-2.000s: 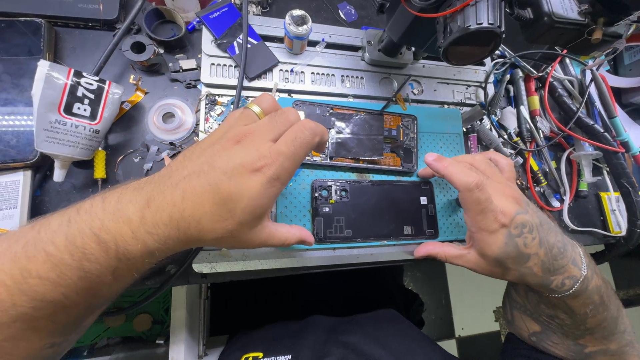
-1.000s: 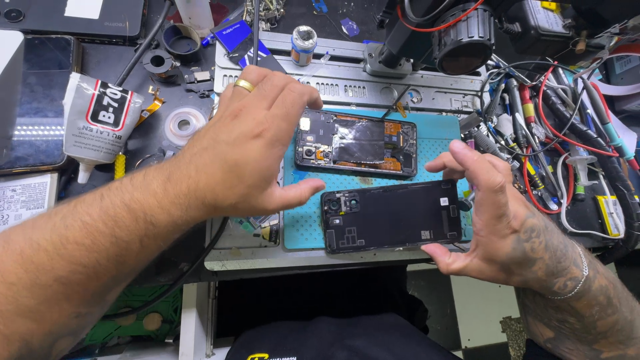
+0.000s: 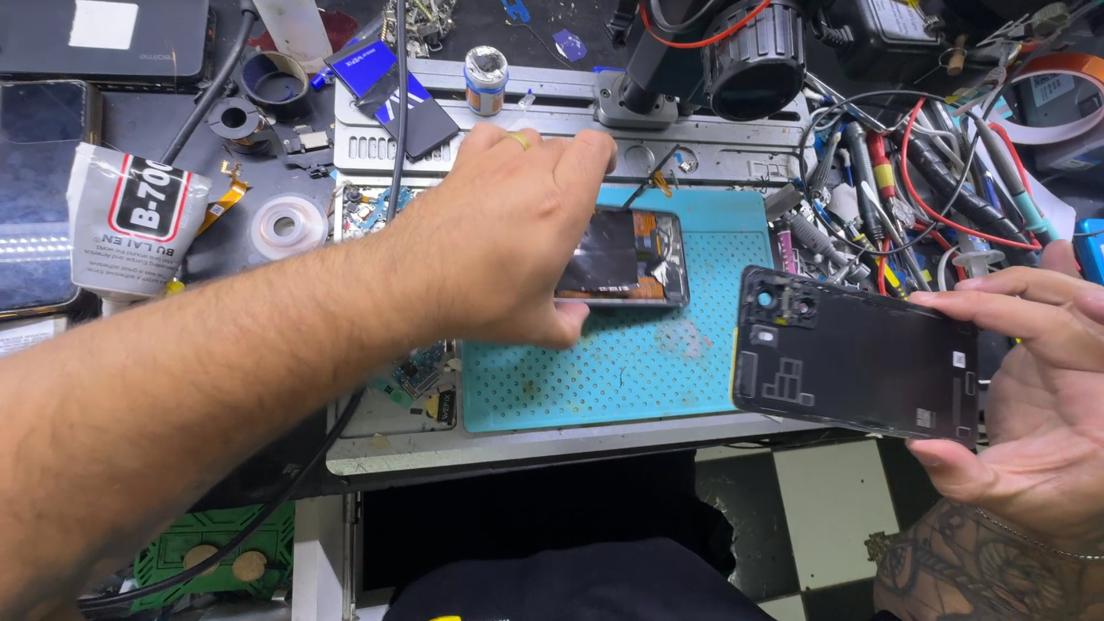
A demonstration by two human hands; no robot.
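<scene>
My right hand [image 3: 1026,379] grips the right end of a black phone back cover [image 3: 862,362], its inner side up, with camera openings at the left end. The cover is raised at the right edge of a turquoise perforated mat [image 3: 595,379]. On the mat lies an opened smartphone [image 3: 608,250] with its battery and orange flex parts exposed. My left hand [image 3: 535,224], a ring on one finger, reaches over the phone's left part, thumb at the near edge and fingers at the far edge. The hand hides the phone's left end.
Behind the mat stands a small jar [image 3: 486,82] on a metal fixture. A glue tube [image 3: 134,224], a clear tape reel [image 3: 287,226] and a solder spool [image 3: 237,121] are at the left. Pens, tools and red wires [image 3: 914,172] crowd the right. A black cable [image 3: 399,103] crosses the fixture.
My right hand has lifted the back cover off the mat and moved it right. My left hand has moved right, over the opened phone, from beside it.
</scene>
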